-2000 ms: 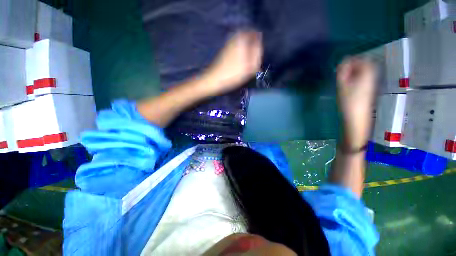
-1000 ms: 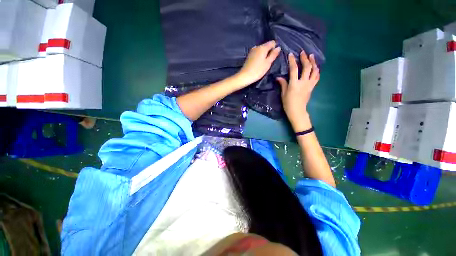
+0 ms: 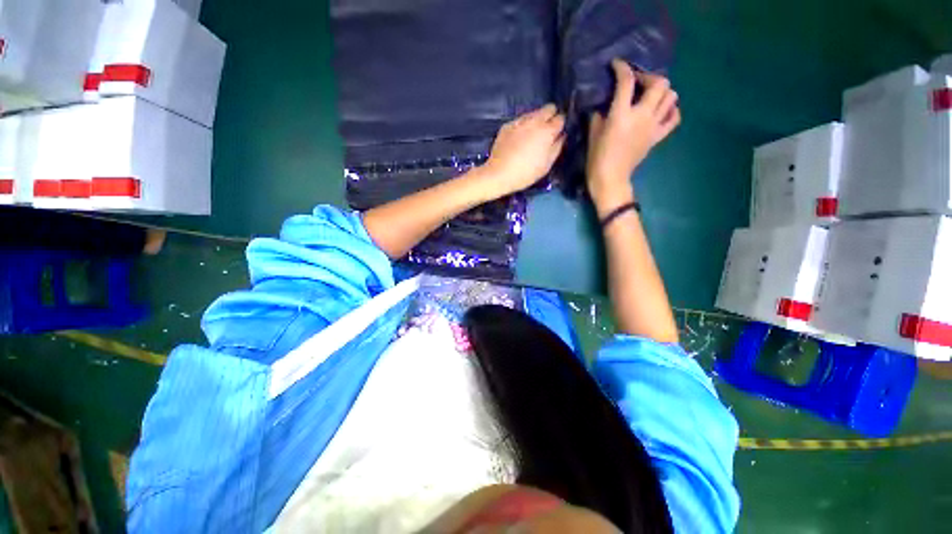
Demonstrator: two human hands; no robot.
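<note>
A dark poly mailer (image 3: 616, 33) lies crumpled on the green table, right of a stack of flat empty mailers (image 3: 444, 78). The stack's near edges are layered and glinting. My left hand (image 3: 527, 148) is curled at the mailer's left edge, over the right side of the stack, with its fingertips on the dark plastic. My right hand (image 3: 629, 130) grips the near right part of the mailer, fingers bent over it and thumb toward its left side. Whether a box is inside the mailer cannot be seen.
White boxes with red bands are stacked at the left (image 3: 157, 156) and right (image 3: 877, 276) of the green table (image 3: 277, 104). Blue stools stand below the table at left (image 3: 78, 287) and right (image 3: 825, 381). Part of another person's hand (image 3: 155, 242) shows at the left.
My right hand has shifted slightly up on the mailer and its fingers are more bent. My left hand has moved slightly down and left. The mailer looks more bunched and lies farther up.
</note>
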